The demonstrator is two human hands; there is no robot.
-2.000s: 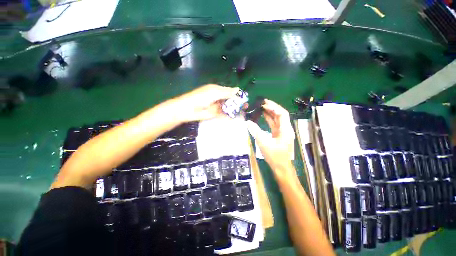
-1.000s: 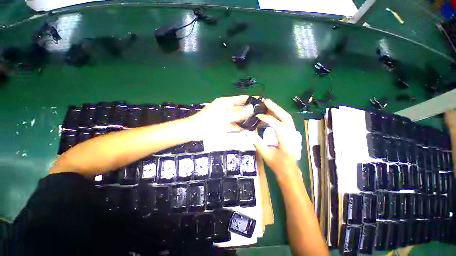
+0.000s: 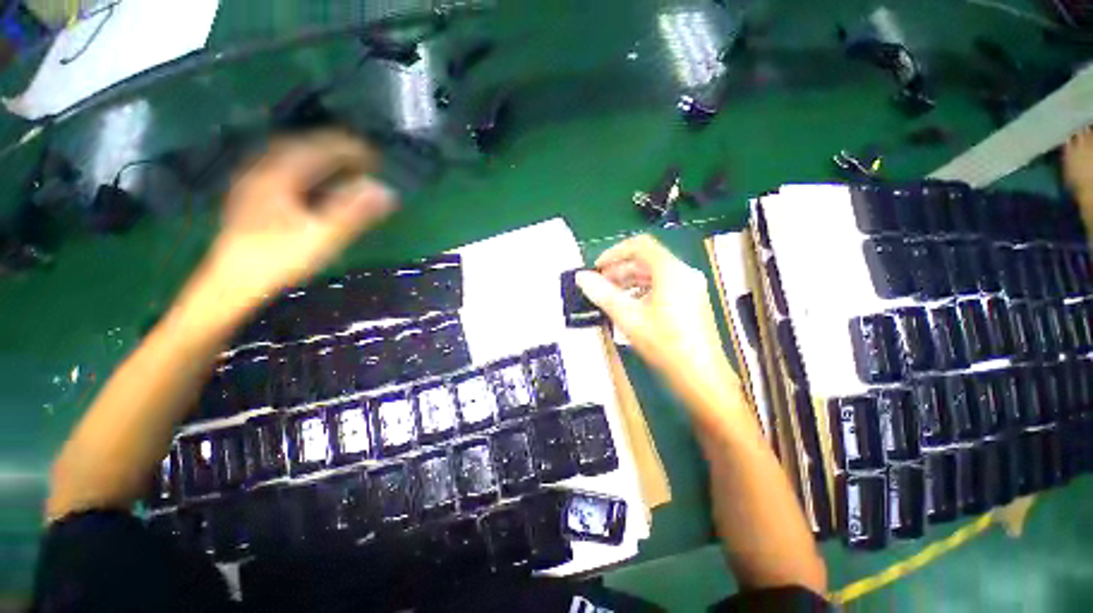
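Black glossy housing halves [image 3: 396, 422] lie in close rows on a white divider sheet [image 3: 518, 278] in front of me. The sheet is bare at its upper right. My right hand [image 3: 659, 302] grips a black housing [image 3: 583, 297] between thumb and fingers at the sheet's right edge. My left hand [image 3: 294, 210] is blurred above the belt at upper left, fingers curled. Whether it holds anything cannot be told. One housing with a pale patch [image 3: 593, 516] sits slightly tilted at the lower right of the rows.
A second stack of layered housings [image 3: 947, 341] stands at the right. Black corded units [image 3: 695, 110] are scattered on the green belt [image 3: 563, 156]. A person's hand [image 3: 1082, 162] shows at the right edge. Yellow floor tape [image 3: 917, 570] shows at lower right.
The hands were together on a black unit and are now apart. My left hand has moved to the upper left over the belt. My right hand now holds a housing by the divider's edge.
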